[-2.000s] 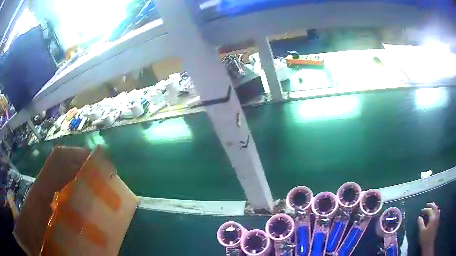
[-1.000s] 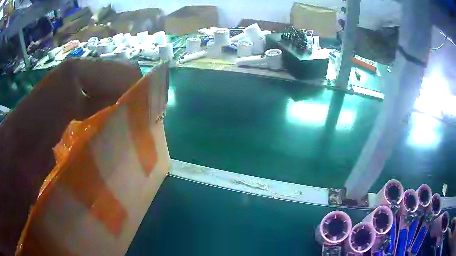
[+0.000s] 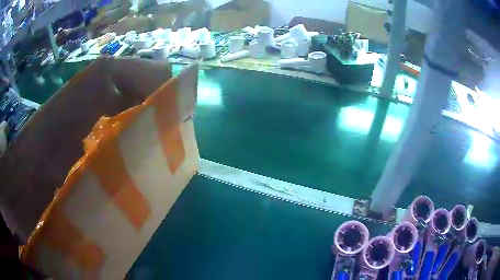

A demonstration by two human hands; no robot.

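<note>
Neither of my hands is in view. Several pink part-assembled fan units [image 3: 351, 237] lie close together at the lower right on the dark green bench top [image 3: 236, 235]. Their round heads with dark openings point away from me. Bright blue cells show in several of the handles, and the picture's lower edge cuts the handles off. A large brown cardboard carton [image 3: 137, 191] with orange tape stands open at the left. Its inside is mostly hidden.
A pale edge rail [image 3: 274, 187] divides the bench top from the wide green conveyor belt [image 3: 263, 120]. A pale post [image 3: 408, 131] rises from the rail behind the fan units. White parts [image 3: 263, 44] and a dark box [image 3: 351, 68] stand on the opposite bench.
The view has swung left and down, so the carton looks larger and the fan units sit farther right. The hand seen at the right two seconds ago is out of view.
</note>
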